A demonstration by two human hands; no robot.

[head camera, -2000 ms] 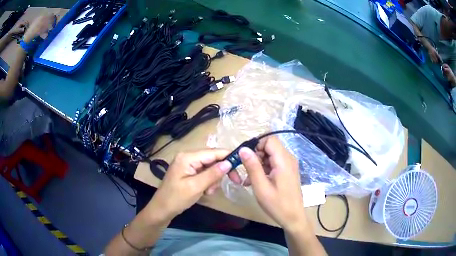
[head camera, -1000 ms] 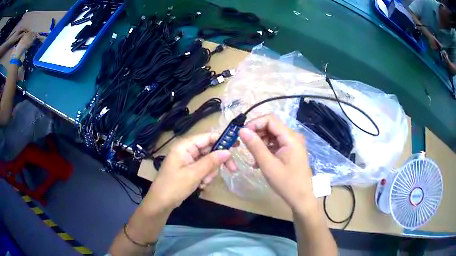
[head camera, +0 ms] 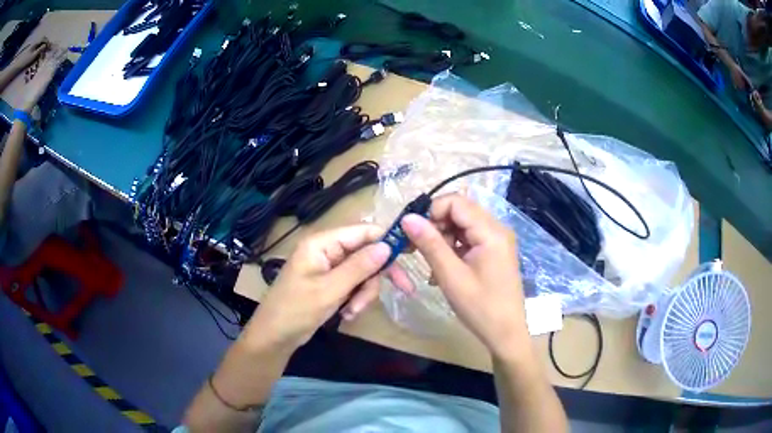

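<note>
A dark blue circuit board (head camera: 396,238) sits in a slim black housing on a black cord, held slanting between both hands. My left hand (head camera: 326,275) pinches its lower end. My right hand (head camera: 465,266) pinches its upper end, with the thumb on the board. Fingers hide much of the board. The black cord (head camera: 487,168) leaves the upper end and arcs right over an open clear plastic bag (head camera: 440,139). Black housing pieces (head camera: 554,216) lie in the bag.
A large heap of black cables (head camera: 254,127) lies at the left on the bench. A blue tray (head camera: 106,107) is behind it. A white fan (head camera: 704,328) stands right, near a white square (head camera: 543,315) and a looped cord (head camera: 576,372). Other people's hands show at both sides.
Over two seconds the housing was lifted, tilted with its board showing, and my right thumb is now on the board. The cord now arcs higher over the bag.
</note>
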